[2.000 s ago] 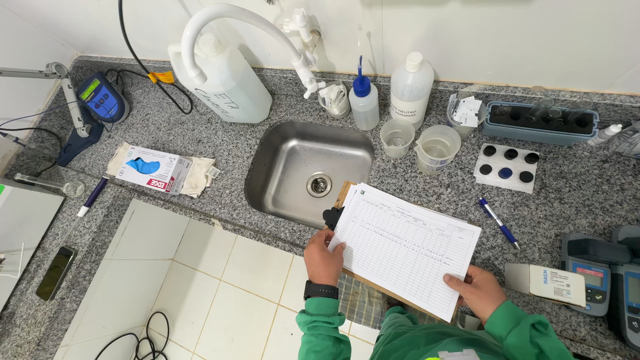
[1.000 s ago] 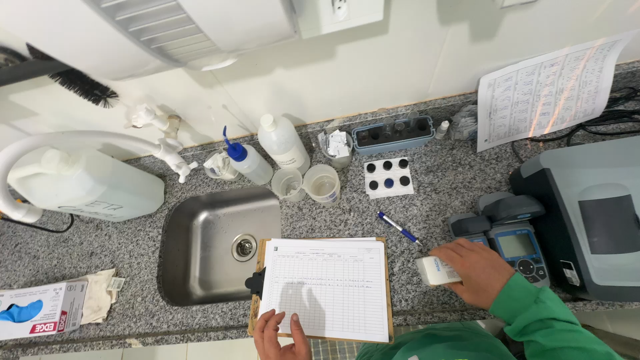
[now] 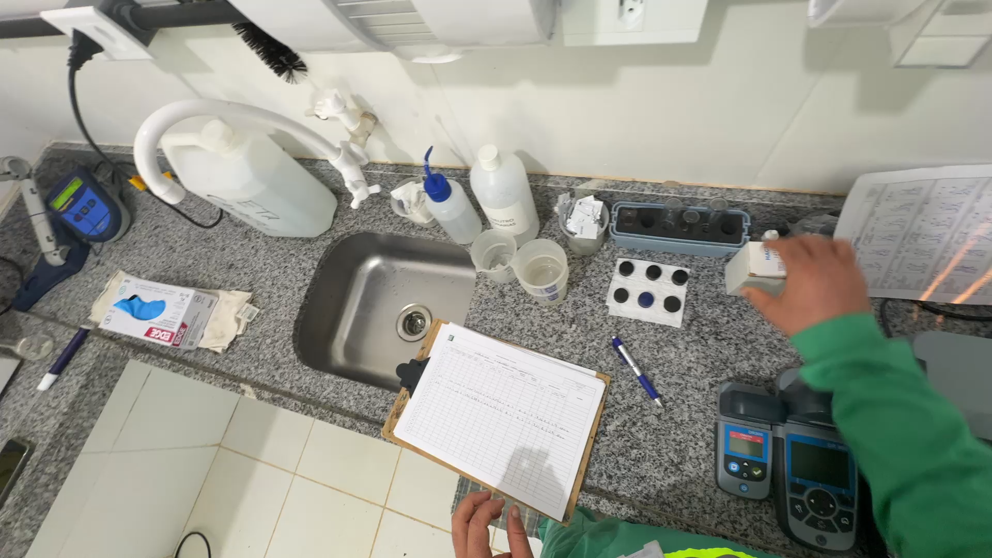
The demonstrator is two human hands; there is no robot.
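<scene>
My right hand [image 3: 814, 279] is closed on a small white box [image 3: 756, 267] at the back right of the counter, beside the blue tray of vials [image 3: 680, 227]. Below the lower edge of the clipboard [image 3: 504, 422], my left hand [image 3: 490, 527] has its fingers apart and holds nothing. The clipboard carries filled-in sheets and overlaps the sink's front right corner. A blue and white pen [image 3: 637, 370] lies to its right. Behind the pen, several black caps and a blue one stand on a folded white paper [image 3: 647, 294]. Two handheld meters [image 3: 821, 473] sit under my right forearm.
Around the steel sink [image 3: 364, 310] stand a large jug [image 3: 252, 182], a blue-topped wash bottle [image 3: 451, 209], a white bottle [image 3: 504, 194] and plastic cups [image 3: 542, 271]. A glove box [image 3: 147, 310] lies at left. A printed sheet [image 3: 922, 232] leans at right.
My right hand first held the clipboard, then took hold of the white box near the meters and has moved it to the back of the counter. My left hand has let go of the clipboard.
</scene>
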